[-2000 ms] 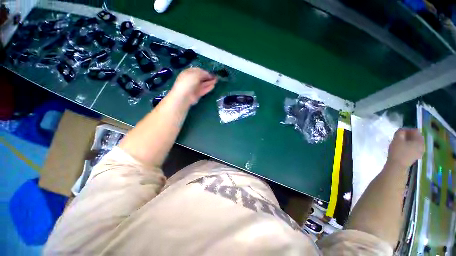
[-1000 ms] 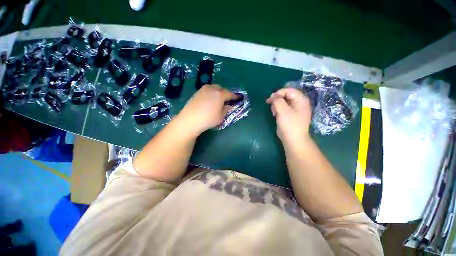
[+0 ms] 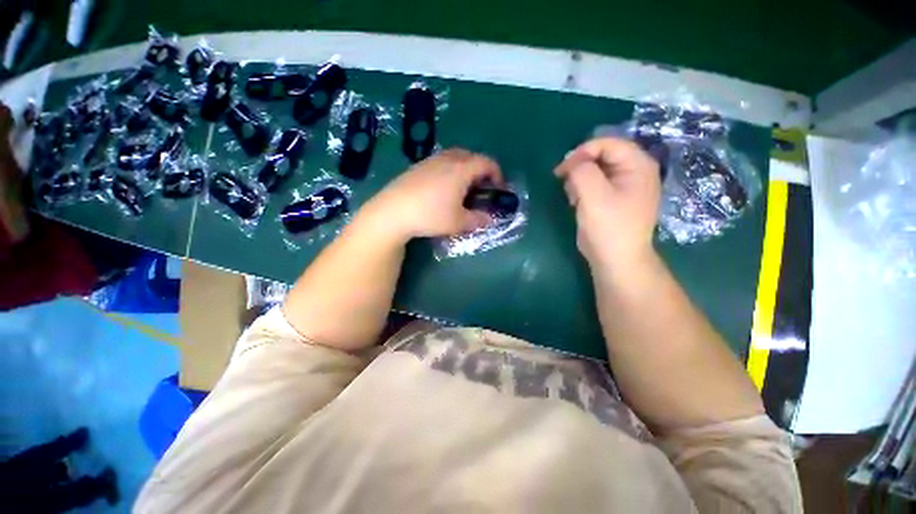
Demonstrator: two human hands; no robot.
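Note:
My left hand (image 3: 438,195) is at mid-bench with its fingers on a black face panel (image 3: 494,202), which lies on or in a shiny clear poly bag (image 3: 482,237). My right hand (image 3: 611,191) is raised to the right of it, thumb and fingertips close together; whether it holds anything thin cannot be told. A bundle of bagged panels (image 3: 701,181) lies just right of my right hand. Many bagged panels (image 3: 317,208) are spread over the left of the bench. One dark panel (image 3: 419,122) lies above my left hand.
A pale rail (image 3: 482,76) runs behind the bench (image 3: 522,311). Yellow edge tape (image 3: 768,281) and a white sheet (image 3: 854,301) are at right. A cardboard box (image 3: 209,326) stands below at left. A red sleeve or garment shows at the left edge. White devices lie beyond the rail.
My right hand has come from the far right to beside the bundle. My left hand has moved onto the middle panel. A dark panel now lies above it. The view has shifted.

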